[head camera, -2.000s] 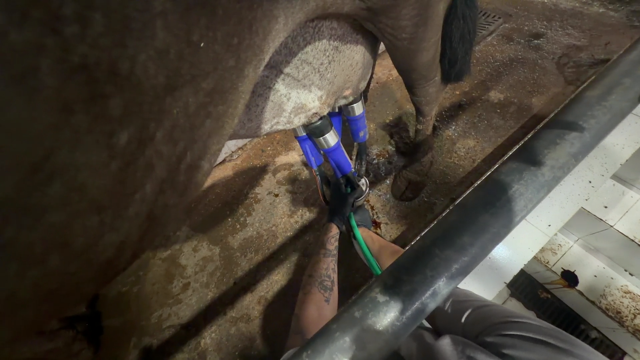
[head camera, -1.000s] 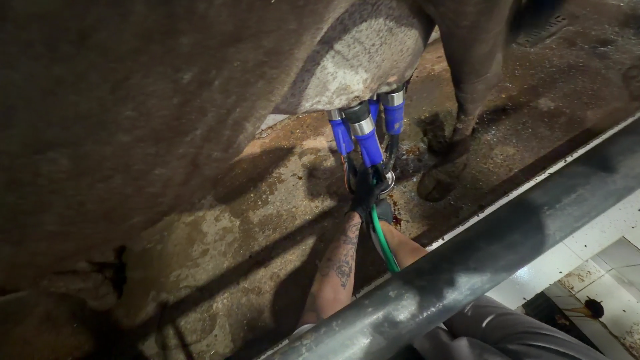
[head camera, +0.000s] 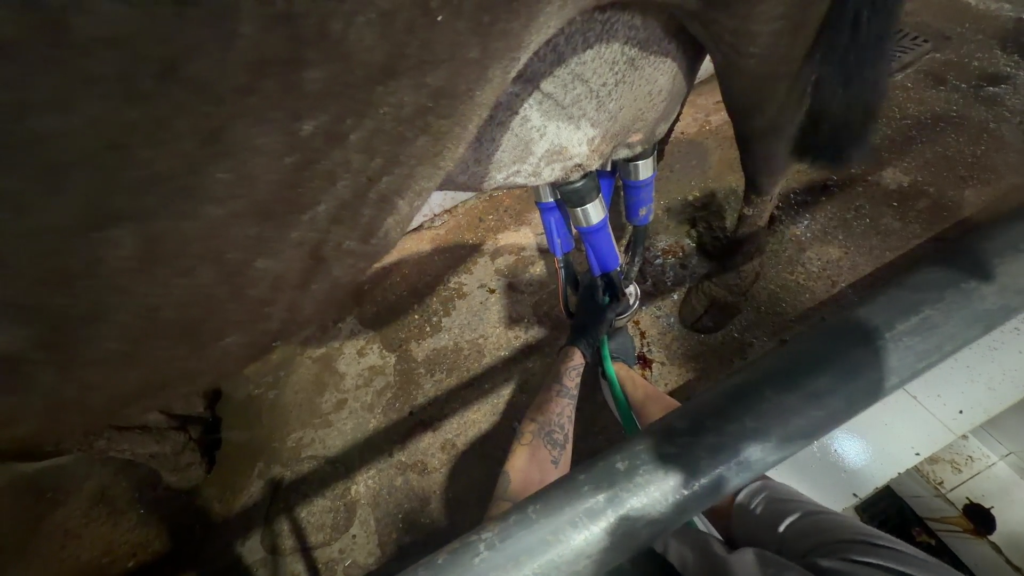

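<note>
The udder (head camera: 592,104) of a cow bears several milking-machine teat cups with blue shells and metal bands. My left hand (head camera: 594,316), in a black glove, is at the milking claw just below the front teat cup (head camera: 594,228); its fingers are too dark to tell their grip. My right hand (head camera: 620,348), also gloved, lies lower and behind it, partly hidden under the metal claw (head camera: 629,304). A green hose (head camera: 618,392) runs from the claw down between my forearms. Short black tubes join the cups to the claw.
A thick metal rail (head camera: 720,432) crosses in front of my body, over my arms. The cow's hind leg (head camera: 748,176) stands right of the cups, its dark tail (head camera: 848,88) beside it. The concrete floor (head camera: 344,400) is wet and dirty. White tiles (head camera: 848,456) lie at lower right.
The teat cups stay on the udder, and my hands remain at the claw beneath them. Only the view has shifted somewhat.
</note>
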